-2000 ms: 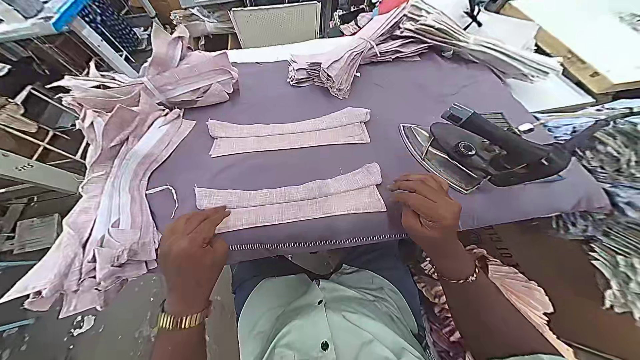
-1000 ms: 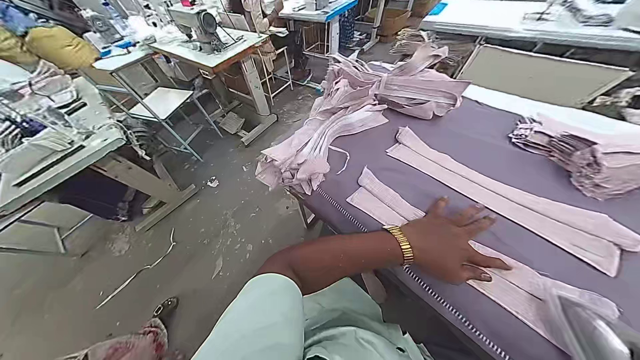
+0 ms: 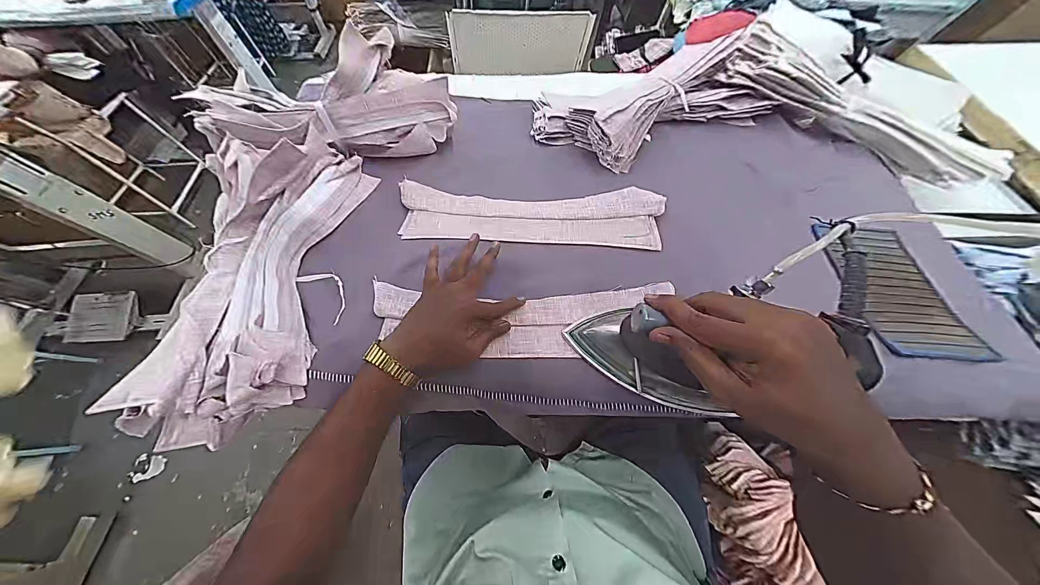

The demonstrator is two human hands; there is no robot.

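A folded pink fabric piece [image 3: 561, 313] lies across the near part of the purple padded ironing table [image 3: 731, 203]. My left hand [image 3: 455, 313] presses on its left part with fingers spread, holding nothing. My right hand [image 3: 756, 357] grips the handle of a clothes iron [image 3: 617, 349], whose pointed tip is over the right end of this piece. A second folded pink fabric piece [image 3: 532, 215] lies farther back, parallel to the first, touched by neither hand. The ribbed iron rest [image 3: 910, 292] stands at the right with nothing on it.
Tied bundles of pink fabric pieces lie at the left edge [image 3: 268, 268], back left [image 3: 390, 114] and back right [image 3: 626, 122]. A pale cord [image 3: 329, 284] lies near the left bundle. The iron's hose [image 3: 910, 218] runs off to the right. Metal-framed furniture stands at far left.
The iron stood at the right of the table two seconds ago; now it is in my right hand, at the near fabric piece. My left hand has moved from the piece's left end onto its surface.
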